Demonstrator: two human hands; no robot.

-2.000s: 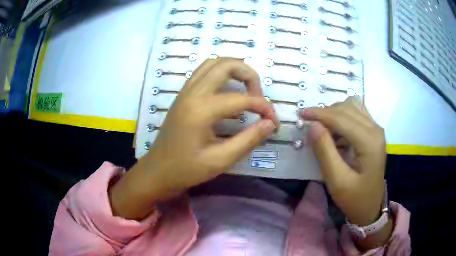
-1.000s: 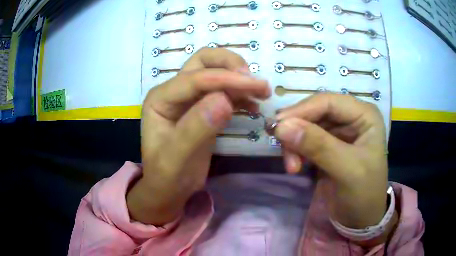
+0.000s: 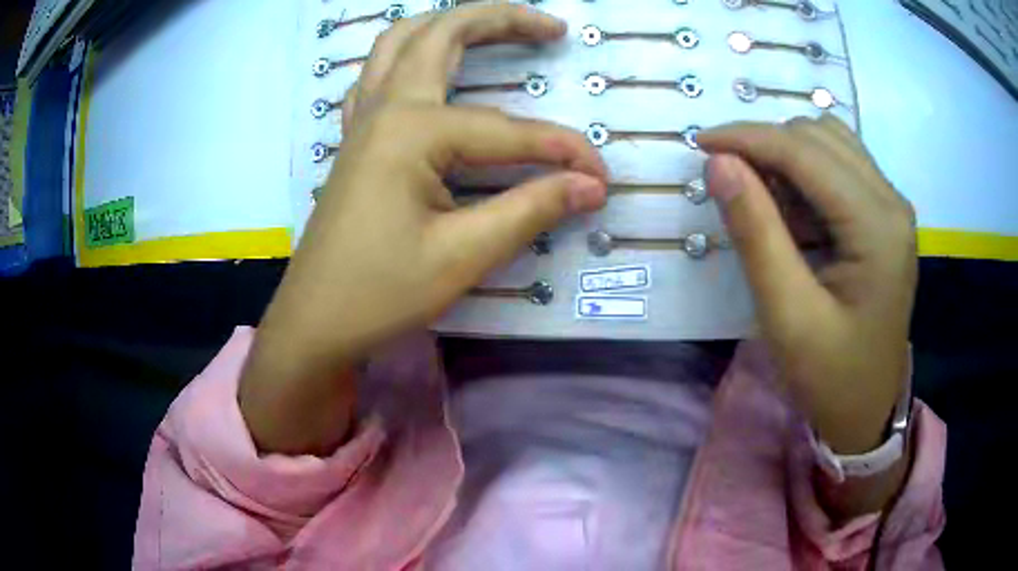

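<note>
A white card (image 3: 502, 321) with rows of paired pieces lies under both hands. Each pair has two shiny round ends joined by a thin brown-gold strip. My left hand (image 3: 430, 212) pinches the left end of one pair (image 3: 651, 190) between thumb and index finger, hiding that end. My right hand (image 3: 832, 234) is at the same pair's right end. Its thumb and index tips are close together beside that disc, and whether they grip it cannot be told. Another pair (image 3: 647, 242) lies below, above two small blue-bordered labels (image 3: 613, 292).
A green label (image 3: 109, 221) is on the white bench at left, by the yellow edge tape (image 3: 184, 247). Part of another filled card (image 3: 969, 34) shows at upper right. The card's lower edge overhangs the dark front.
My hands have moved apart and now sit at either end of one pair. The small dark piece between my right fingertips is no longer seen there. The card appears higher and further left.
</note>
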